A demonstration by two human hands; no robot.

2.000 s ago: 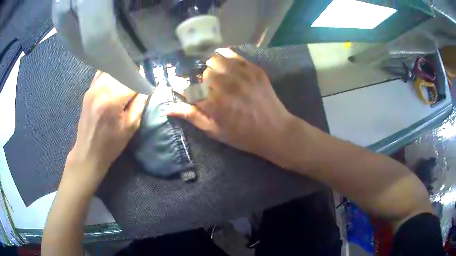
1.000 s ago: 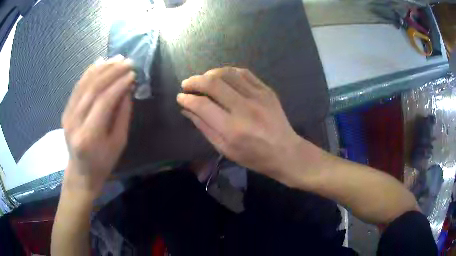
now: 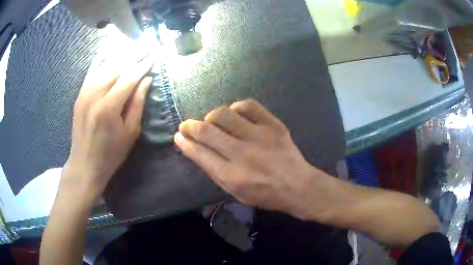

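A dark grey garment panel [image 3: 259, 62] lies over the machine table. A smooth blue-grey lining piece [image 3: 157, 122] with puckers lies on it, beside a narrow stitched strip [image 3: 170, 98] that runs up to the needle area. My left hand [image 3: 109, 114] lies flat on the lining and panel, fingertips near the bright needle area. My right hand [image 3: 244, 150] has its fingertips together at the lower end of the strip; its thumb side hides that end. The needle area [image 3: 153, 39] is washed out by the lamp.
The sewing machine head [image 3: 119, 15] hangs at the top. Scissors [image 3: 437, 67] with orange-yellow and red handles lie in a tray at the right. A yellow item [image 3: 351, 7] is at the top right. Blue [image 3: 363, 168] and red [image 3: 397, 160] baskets are below the table edge.
Both hands were raised apart from each other a second ago; now they are on the cloth, the right at the strip's lower end. The lining shows lower in view, and the machine head shows again.
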